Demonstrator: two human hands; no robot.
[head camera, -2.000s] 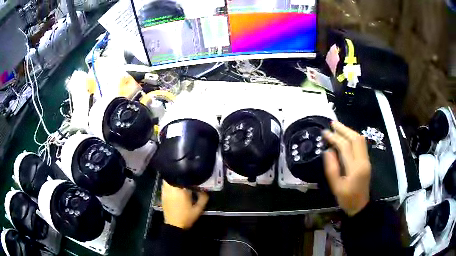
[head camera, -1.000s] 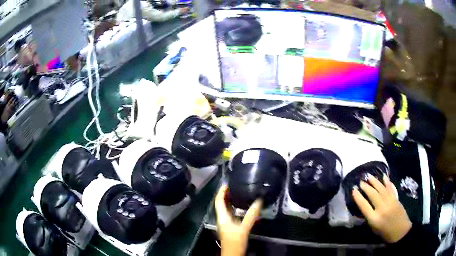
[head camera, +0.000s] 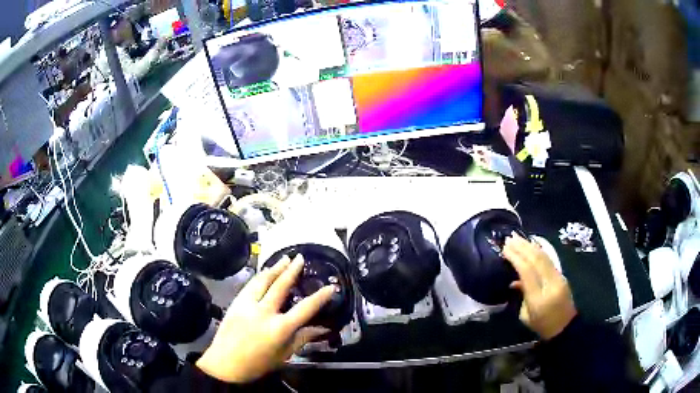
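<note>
Three white dome cameras with glossy black balls stand in a row before me. My left hand (head camera: 265, 318) lies over the front of the left camera (head camera: 341, 275), fingers and thumb spread around its ball; part of its lens and light dots shows between them. The middle camera (head camera: 395, 261) is untouched, its lens and dots facing me. My right hand (head camera: 537, 288) has its fingertips on the right side of the right camera's ball (head camera: 477, 257); its dots face up and right, partly hidden by the fingers.
More dome cameras (head camera: 165, 299) stand at the left on the green mat, others (head camera: 679, 265) at the right edge. A four-pane monitor (head camera: 418, 100) is behind. White cables (head camera: 73, 222) lie left. A black box (head camera: 576, 130), small white bits (head camera: 577, 236) and a long white strip (head camera: 606, 230) are right.
The left ball has turned from its smooth side to its lens side, and my left hand has moved up onto it. The right ball has turned to the right. The head view has shifted.
</note>
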